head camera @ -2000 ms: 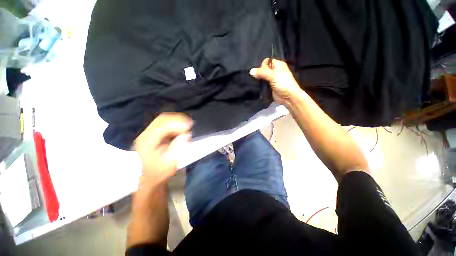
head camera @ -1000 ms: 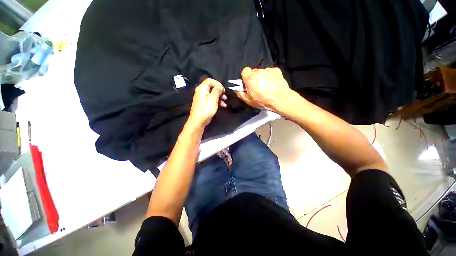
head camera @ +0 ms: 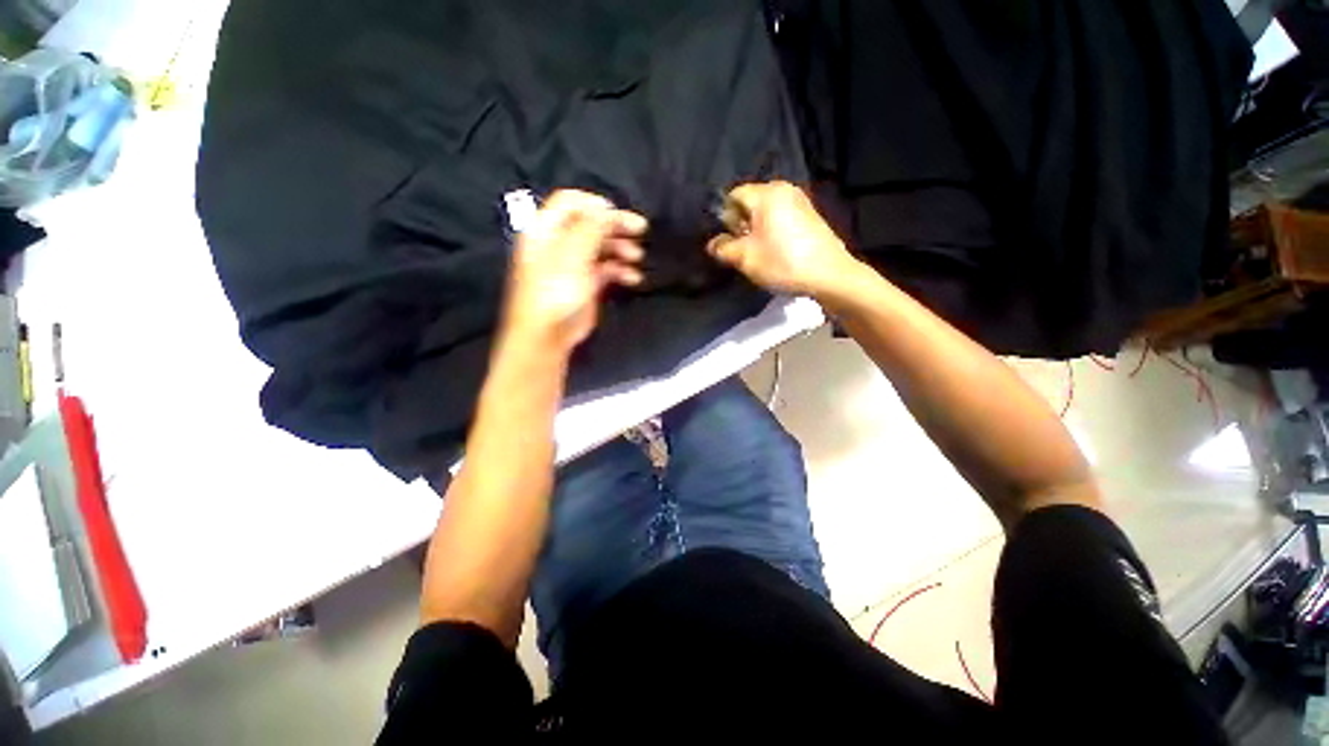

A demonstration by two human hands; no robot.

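Observation:
A large black garment [head camera: 612, 131] lies spread in front of me, its folded near part lying along the table's near edge. A small white label [head camera: 520, 209] shows on it beside my left hand. My left hand [head camera: 569, 262] is over the cloth, blurred, fingers half curled; I cannot tell if it pinches a thread. My right hand [head camera: 780, 238] is curled round the thread snips [head camera: 732, 216], whose dull metal part shows at the fingertips, just right of my left hand and close above the cloth.
More black cloth [head camera: 1020, 161] is heaped on the right and overhangs the white table [head camera: 277, 539]. A red strip [head camera: 102, 525] and a white-grey stack [head camera: 32, 576] lie at the left. A clear bluish bag [head camera: 66, 124] is upper left. Red threads [head camera: 904, 605] lie on the floor.
My left hand has come up from the near edge to the label, then moved slightly left, away from the snips. My right hand has turned, and the blades now show less.

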